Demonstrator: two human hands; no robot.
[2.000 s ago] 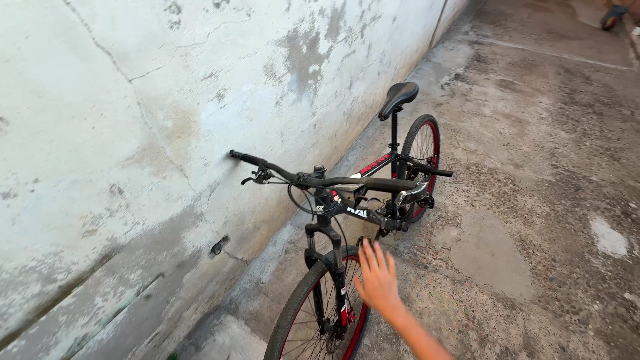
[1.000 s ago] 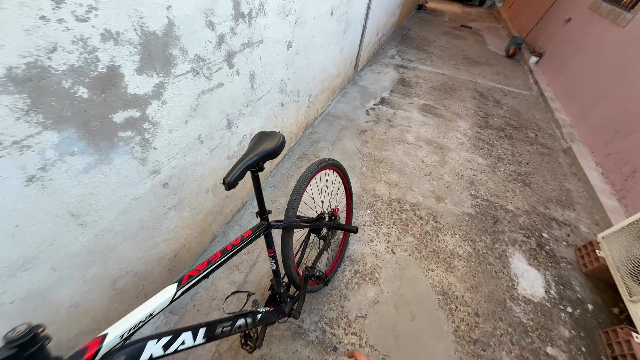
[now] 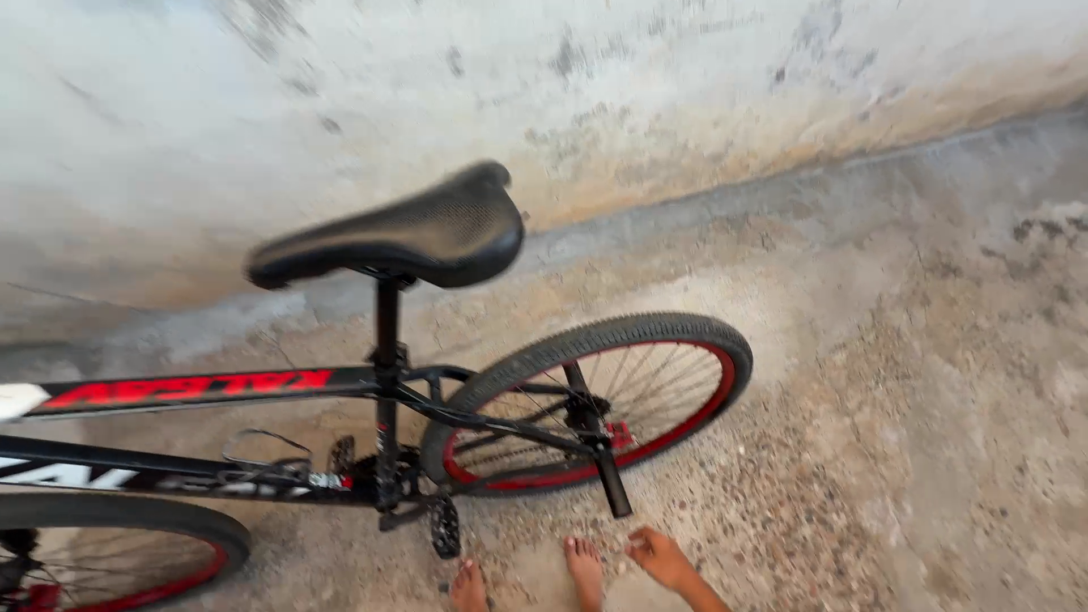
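A black bicycle with a red and white marked frame (image 3: 204,391) stands beside the wall. Its black saddle (image 3: 408,229) is at upper centre, somewhat blurred. The rear wheel (image 3: 595,327), with a red rim, lies to the right, and a black axle peg (image 3: 614,484) sticks out from its hub. Just below the peg's end is my right hand (image 3: 659,557), fingers loosely curled, holding nothing that I can see. A pedal (image 3: 444,527) hangs to its left. Part of the front wheel (image 3: 127,510) shows at lower left. My left hand is out of view.
A stained, whitewashed wall (image 3: 595,110) runs behind the bicycle. The rough concrete ground (image 3: 892,357) has patches of exposed pebbles. Two bare feet (image 3: 584,565) are at the bottom edge, near the pedal.
The view has swung from the handlebar to the saddle and rear wheel. My right hand, over the front wheel two seconds ago, is now near the rear peg.
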